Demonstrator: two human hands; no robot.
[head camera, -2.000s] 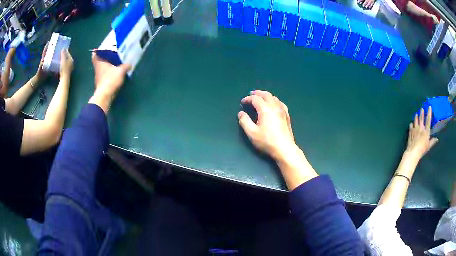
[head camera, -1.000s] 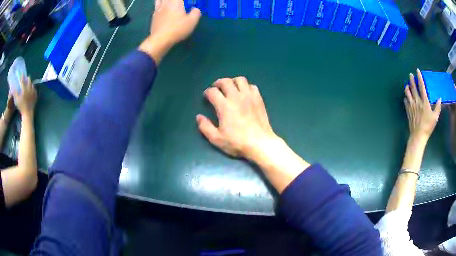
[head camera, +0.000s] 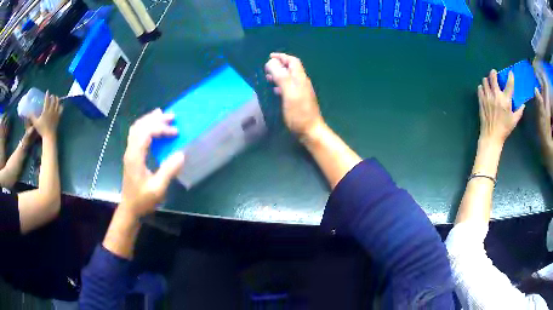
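A retail box (head camera: 209, 124), blue on top with a white side and a small dark picture, is tilted over the green table and blurred. My left hand (head camera: 145, 160) grips its left end, fingers on the blue face and thumb at the near edge. My right hand (head camera: 296, 94) is to the right of the box, apart from it, fingers curled and blurred. Whether anything is in it cannot be told.
Blue boxes (head camera: 364, 13) stand in a row at the far side. Another blue and white box (head camera: 106, 75) with its flap up stands at the left, near a cream post (head camera: 134, 17). A neighbour's hands (head camera: 45, 115) hold a whitish part. At right, hands (head camera: 498, 109) touch a blue box.
My left hand has come back from the far row with a box in its grip. My right hand has lifted, turned and moved slightly forward. The box row shows fewer boxes at its left end.
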